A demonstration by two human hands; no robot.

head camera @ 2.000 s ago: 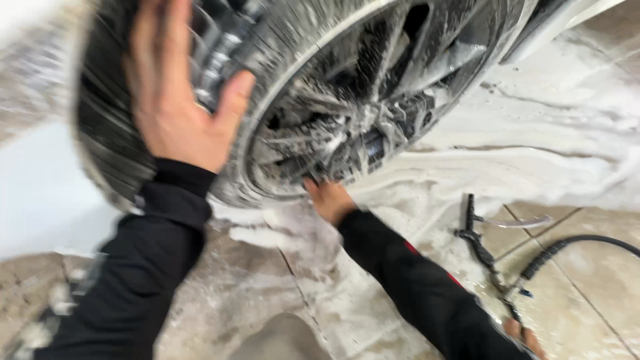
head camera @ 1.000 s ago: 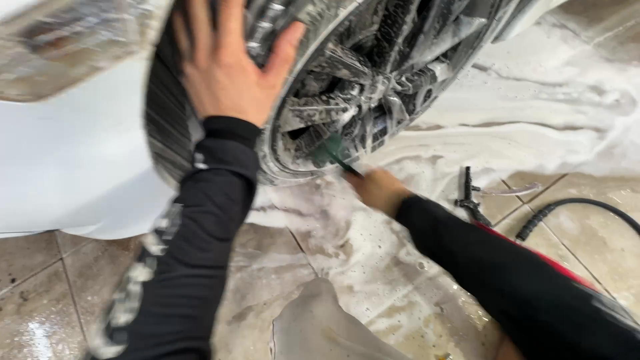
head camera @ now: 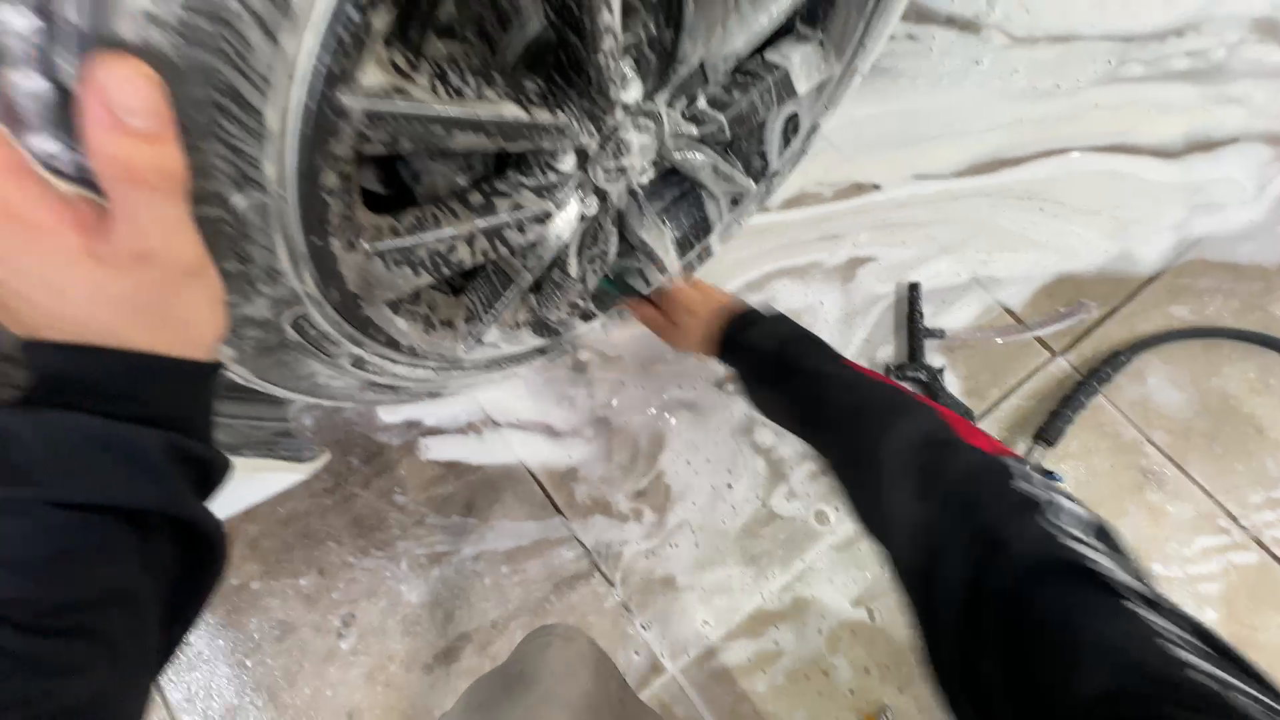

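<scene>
A car wheel with a dark multi-spoke alloy rim (head camera: 620, 150) fills the top middle, covered in suds. Its tyre (head camera: 240, 180) has foam on the sidewall. At the far left, my left hand (head camera: 120, 220) rests against the tyre with thumb and fingers apart, holding nothing. Low on the rim, my right hand (head camera: 685, 315) grips a brush by its dark handle. The brush's green head (head camera: 615, 290) is partly hidden between the lower spokes, and its bristles are not clear.
White foam (head camera: 1050, 190) spreads over the tiled floor (head camera: 560, 560) at upper right. On the tiles right of my right forearm lie a black spray gun (head camera: 915, 340) and a black hose (head camera: 1130, 360). My knee (head camera: 555, 675) shows at the bottom edge.
One second ago the green brush head was at the rim's lower left; now it is farther right along the lower spokes. My left hand stays on the tyre. The view has shifted.
</scene>
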